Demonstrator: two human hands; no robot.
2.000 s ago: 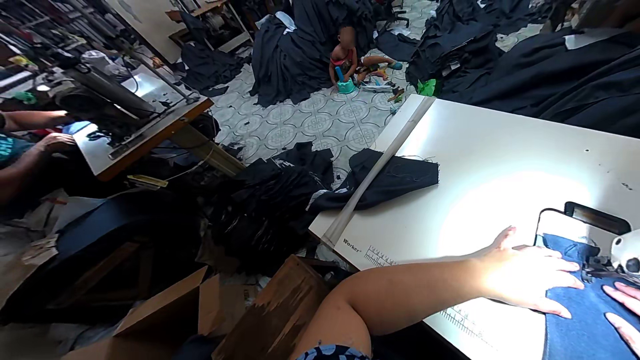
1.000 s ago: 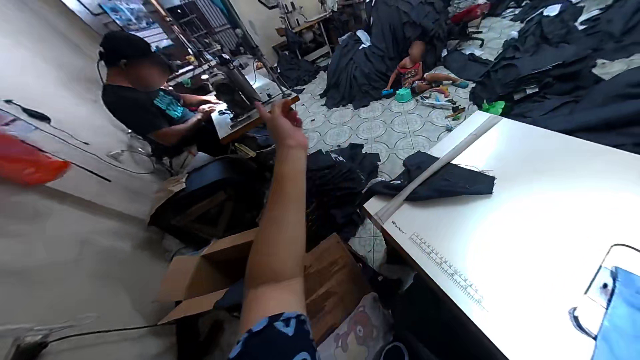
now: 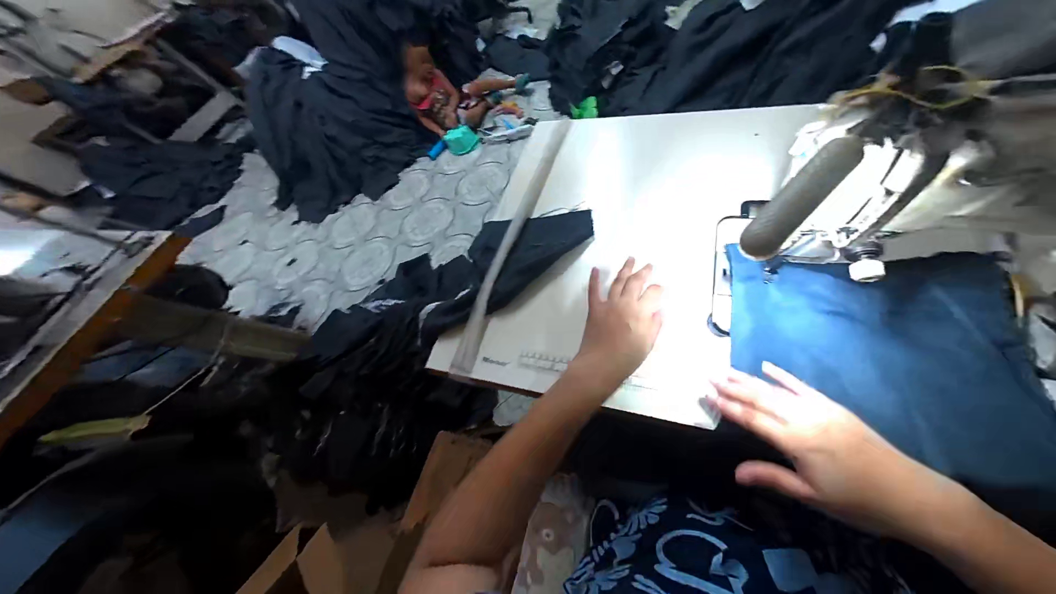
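My left hand is over the white sewing table, fingers spread, holding nothing. Beside the table's front corner, my right hand lies open at the lower left edge of a blue denim piece. The denim's upper left corner is under the head of a sewing machine, near its needle area. A dark cloth piece hangs over the table's left edge, passing beneath a pale strip. Whether either palm touches a surface cannot be told.
Dark cloth heaps cover parts of the patterned tile floor. A person sits on the floor by a teal container. Another table's wooden edge is at left, and an open cardboard box stands below.
My left hand, raised toward the other worker one second ago, is now over the table. My right hand is in view again. The view has swung right, bringing the sewing machine in.
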